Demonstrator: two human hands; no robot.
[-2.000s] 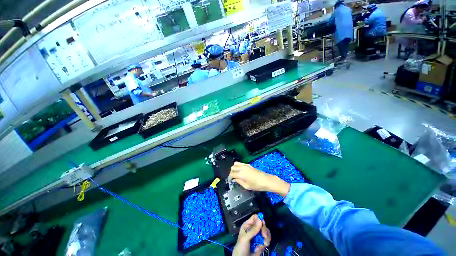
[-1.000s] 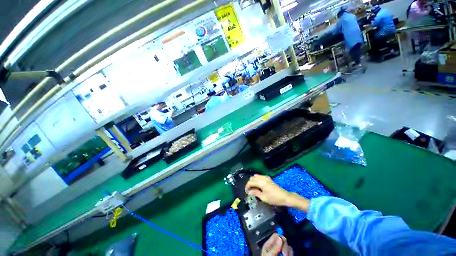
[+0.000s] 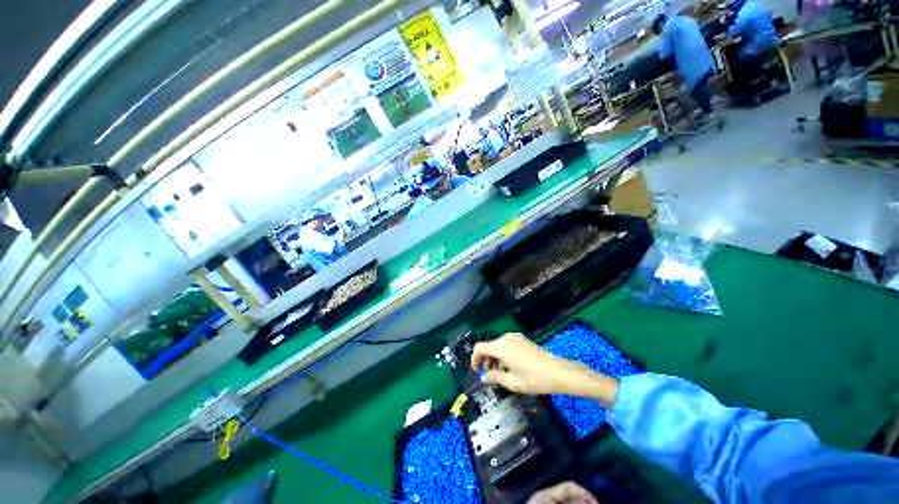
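Note:
The jig [image 3: 505, 438], a black base with silvery metal blocks, stands between the left tray of blue discs [image 3: 437, 465] and the right tray of blue discs [image 3: 589, 346]. My right hand [image 3: 513, 364] is at the jig's far end, fingertips bent together over it. A small blue spot shows at the fingertips, seemingly a blue disc, but it is too small to be sure. My left hand [image 3: 564, 494] is cut off by the bottom edge at the jig's near end; its fingers and anything in them are hidden.
A deep black bin [image 3: 572, 285] of brownish parts stands behind the jig. A clear bag [image 3: 680, 281] lies right of it. A blue cord [image 3: 315, 461] crosses the left bench. A raised green shelf [image 3: 434, 258] with black bins runs behind. People in blue work beyond.
My left hand has moved down, mostly out of the picture, and the blue disc seen at it is out of sight. My right hand remains at the jig's far end. The view has shifted.

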